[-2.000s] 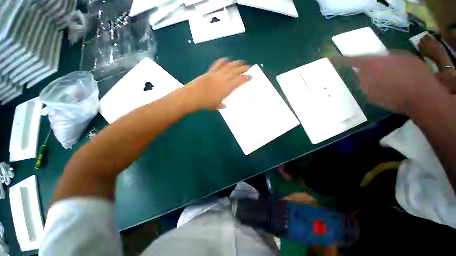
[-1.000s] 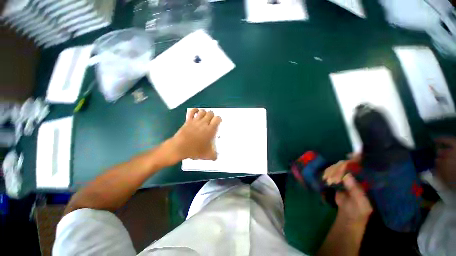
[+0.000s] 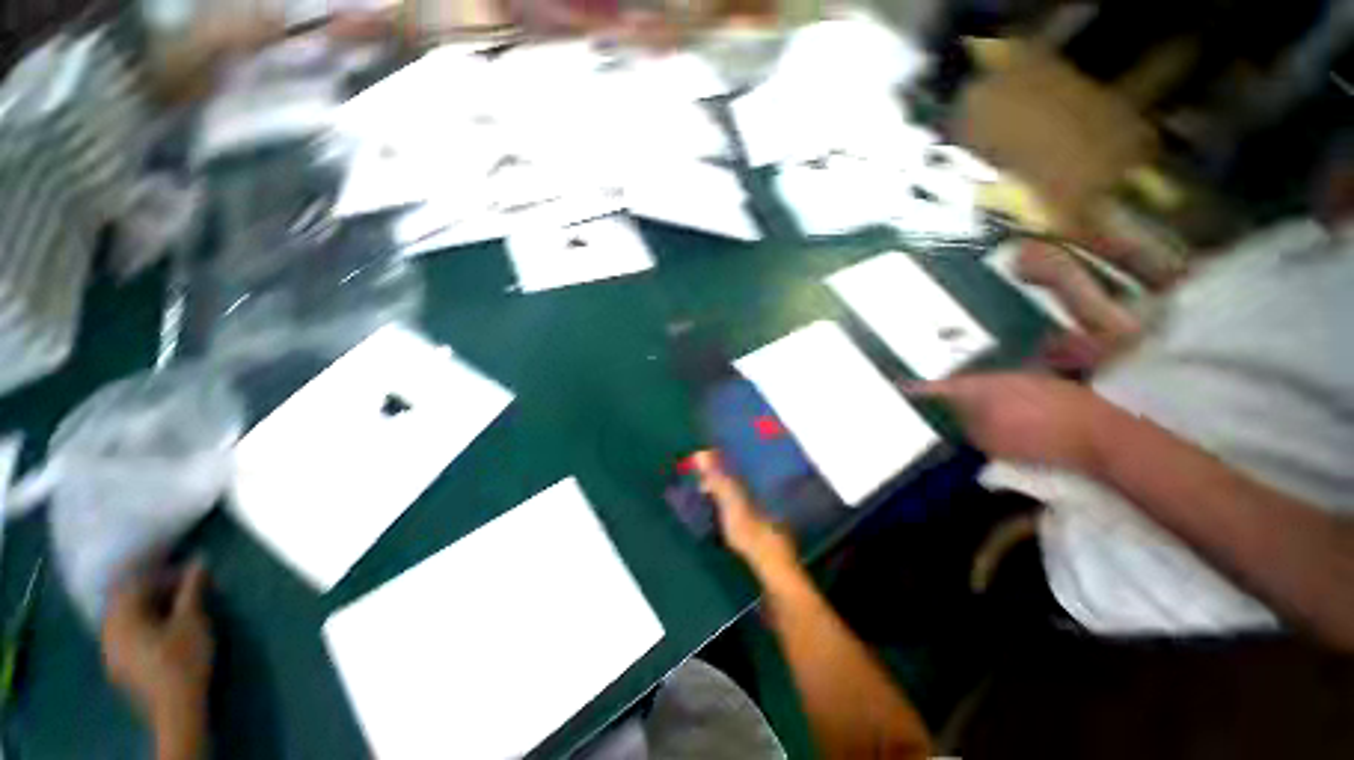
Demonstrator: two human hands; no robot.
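The frame is blurred. My right hand holds the dark blue cordless drill driver over the table, beside a white panel. Another plain white panel lies nearest me at the table edge, with no hand on it. My left hand is at the lower left, just below the clear bag of small parts; blur hides whether its fingers hold anything. A white panel with a dark cut-out lies beyond the near panel.
The dark green table carries many white panels at the far side and a stack at the far left. A clear plastic sheet lies near the stack. Another person in white works close on the right, an arm reaching toward the panels.
The view has swung. My left hand has left the near panel and moved left to the parts bag. My right hand has brought the drill driver up over the table.
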